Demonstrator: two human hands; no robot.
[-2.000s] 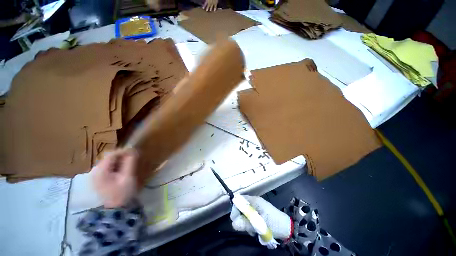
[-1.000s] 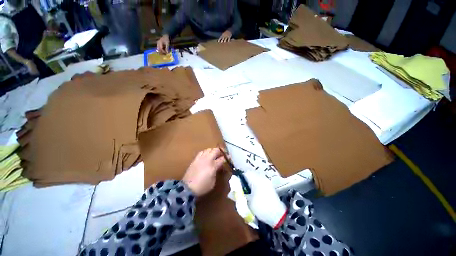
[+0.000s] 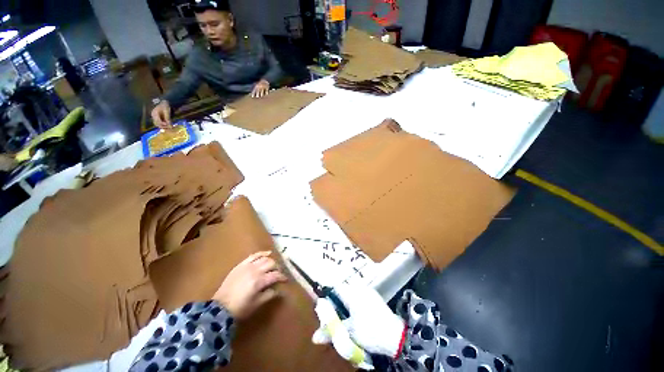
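Note:
A brown panel (image 3: 211,254) lies in front of me, its upper left part over the large fanned brown stack (image 3: 80,240). My bare left hand (image 3: 251,283) is on the panel near its right edge, fingers bent against it. My gloved right hand (image 3: 364,320) holds the scissors (image 3: 304,277), dark blades pointing up and left along the panel's right edge. I cannot tell if the blades are cutting. The scissors' handles are partly hidden by the glove.
A neater brown pile (image 3: 408,189) lies at the right near the table edge. Dark offcuts (image 3: 342,254) lie on the white paper. A person (image 3: 226,65) sits across the table with one hand at a blue tray (image 3: 169,139). Yellow pieces (image 3: 510,71) and another brown stack (image 3: 375,65) lie farther off.
The view has turned right and up. My left hand has gone from swinging the folded panel to resting on it laid down. The scissors have come to the panel's right edge.

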